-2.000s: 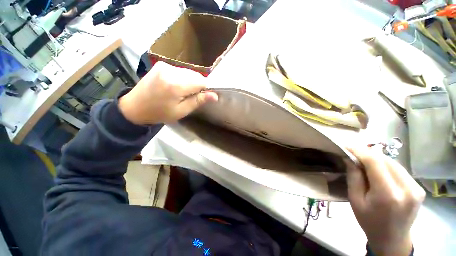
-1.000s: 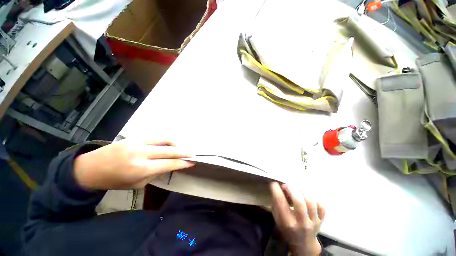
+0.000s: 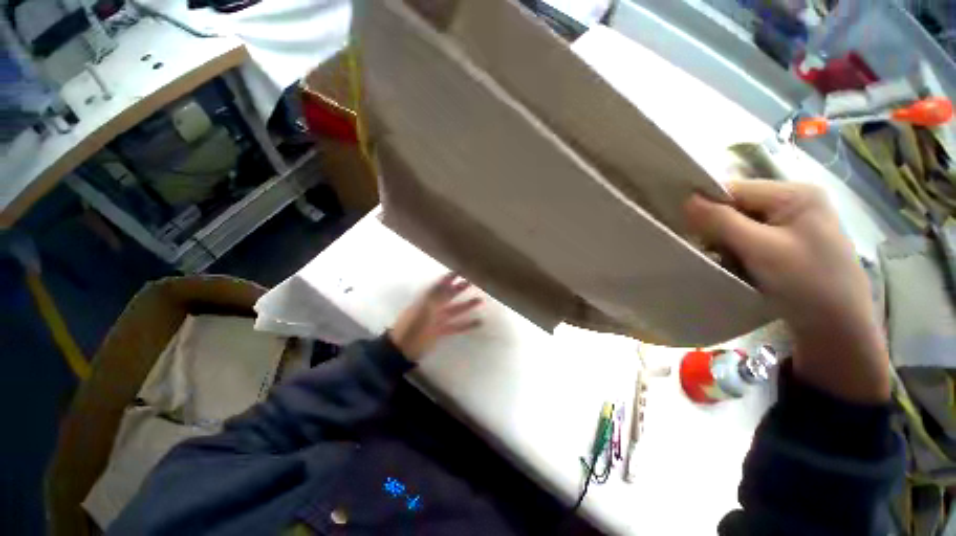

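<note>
A large beige-grey bag body [image 3: 503,178] is held up over the table, its open top band facing up and right. A thin yellow edge shows on its left side. My right hand [image 3: 781,246] grips its upper rim at the right, with the thumb on the near side and the fingers partly hidden. My left hand [image 3: 438,314] is below the bag body at the table's near edge, fingers spread, apart from the bag and holding nothing visible.
A red-wrapped bottle [image 3: 713,374] stands right on the white table [image 3: 503,387]. Near the front edge lie a green-handled awl [image 3: 603,427], pink-handled snips [image 3: 617,431] and a brush [image 3: 636,424]. An open cardboard box [image 3: 73,440] holds beige pieces at left. More bag pieces [image 3: 920,304] lie far right.
The bag body has risen from the near table edge and lap to above the table, held by my right hand. My left hand has let go of it. The awl, snips and brush are now uncovered.
</note>
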